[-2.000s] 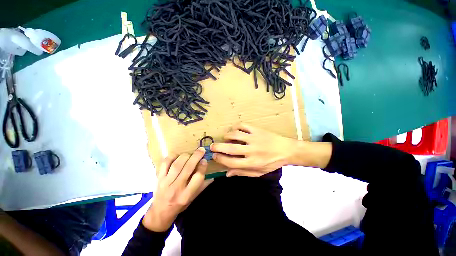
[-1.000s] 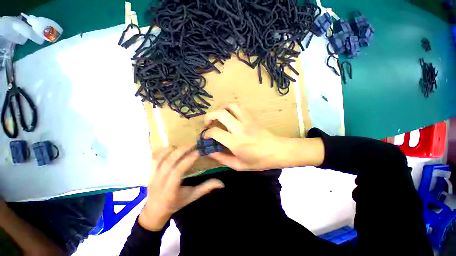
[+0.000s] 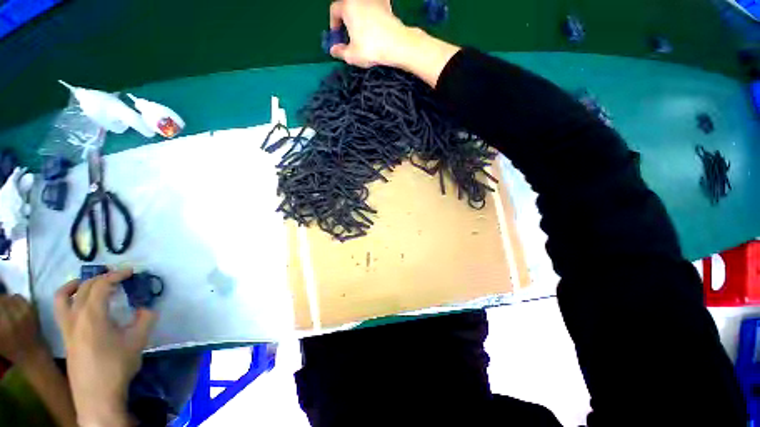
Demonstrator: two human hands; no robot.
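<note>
My right hand (image 3: 367,35) reaches to the dark green strip beyond the bench, its fingers on a small blue block (image 3: 334,38). My left hand (image 3: 102,338) is low over the white sheet at left, thumb and fingers around a blue block with a black loop (image 3: 140,289); whether it grips it is unclear. Another blue block (image 3: 93,271) shows just behind its fingers. A tangled heap of black loops (image 3: 358,138) lies on the upper part of the tan board (image 3: 400,258).
Black-handled scissors (image 3: 102,223) lie above my left hand. A white bottle (image 3: 157,117) is at upper left. Another person's hand (image 3: 18,325) is at the left edge. A small black loop bunch (image 3: 714,173) lies at right. Separate dark pieces (image 3: 573,29) lie on the far strip.
The view has shifted. My hands have parted from the block they worked on near the board's front edge: the right has moved far forward, the left out to the blocks at left.
</note>
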